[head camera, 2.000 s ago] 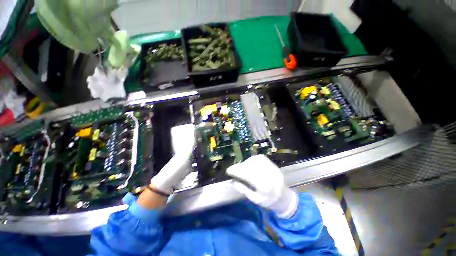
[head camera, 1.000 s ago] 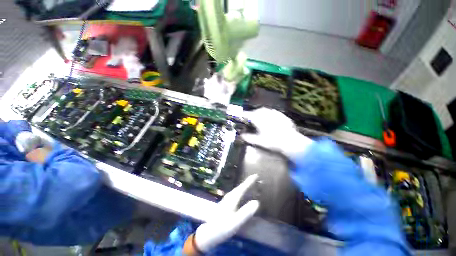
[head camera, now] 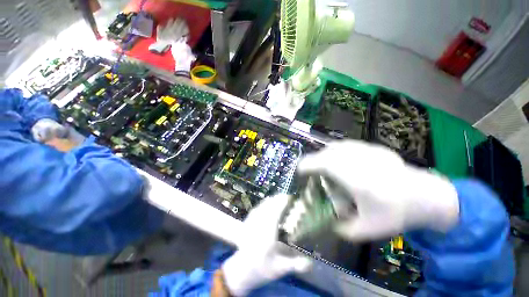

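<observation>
My right hand [head camera: 386,194], white-gloved and blurred, is curved around a blurred green and pale, ribbed piece [head camera: 307,216], seemingly a board; its far side is hidden by the hand. My left hand [head camera: 261,252], also white-gloved, is at the lower left of the piece with thumb and fingers apart; whether it grips the edge is unclear. Just left of the piece, a green circuit board [head camera: 252,165] with yellow parts and a silver bar lies in a black carrier on the line. Part of another board [head camera: 397,255] shows below my right forearm.
More boards [head camera: 168,125] lie on the line to the left, beside another person's blue sleeve [head camera: 75,185]. Behind the line are a pale green fan [head camera: 316,35], two bins of green pieces [head camera: 403,125], a black box [head camera: 497,171] and a yellow tape roll [head camera: 203,74].
The view has shifted. My right hand has moved from the carrier's far edge to around the blurred piece, which now shows between my hands. My left hand is beside it.
</observation>
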